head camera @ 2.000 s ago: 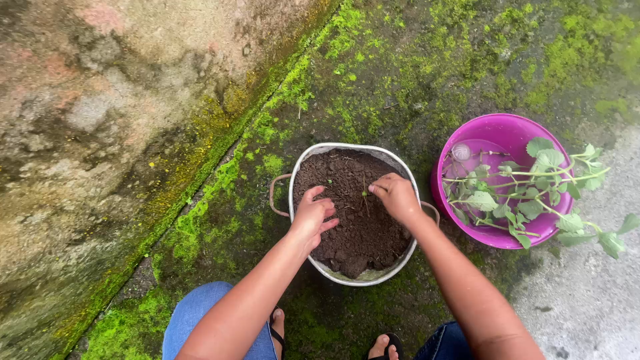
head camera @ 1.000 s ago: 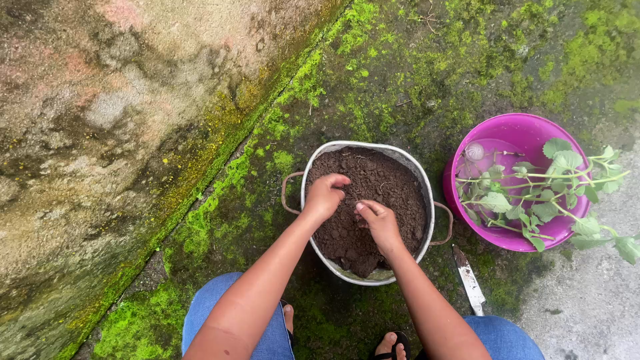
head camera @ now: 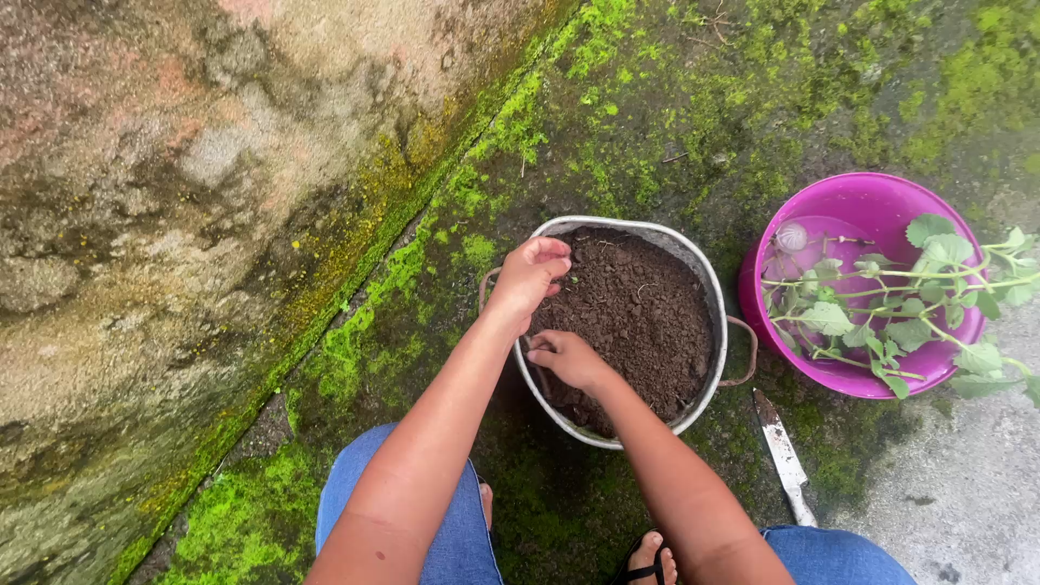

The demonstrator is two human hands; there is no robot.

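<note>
A round metal pot (head camera: 712, 280) with two side handles stands on the mossy ground, filled with crumbly dark soil (head camera: 642, 309). My left hand (head camera: 532, 272) is over the pot's upper left rim, its fingers curled; whether it holds anything small cannot be told. Below it, my right hand (head camera: 565, 356) is at the pot's left inner edge, fingertips pinched together close to the soil; what is between them is hidden. A tiny green bit shows on the soil beside my left hand.
Right of the pot stands a magenta plastic tub (head camera: 756, 272) holding leafy green cuttings (head camera: 910, 325) in shallow water. A soil-stained knife (head camera: 784, 455) lies on the ground below it. A rough stained wall (head camera: 203, 203) rises at the left. My knees and sandalled foot are at the bottom.
My right hand has moved from the right and middle of the soil to the pot's left edge. My left hand has moved to the upper left rim.
</note>
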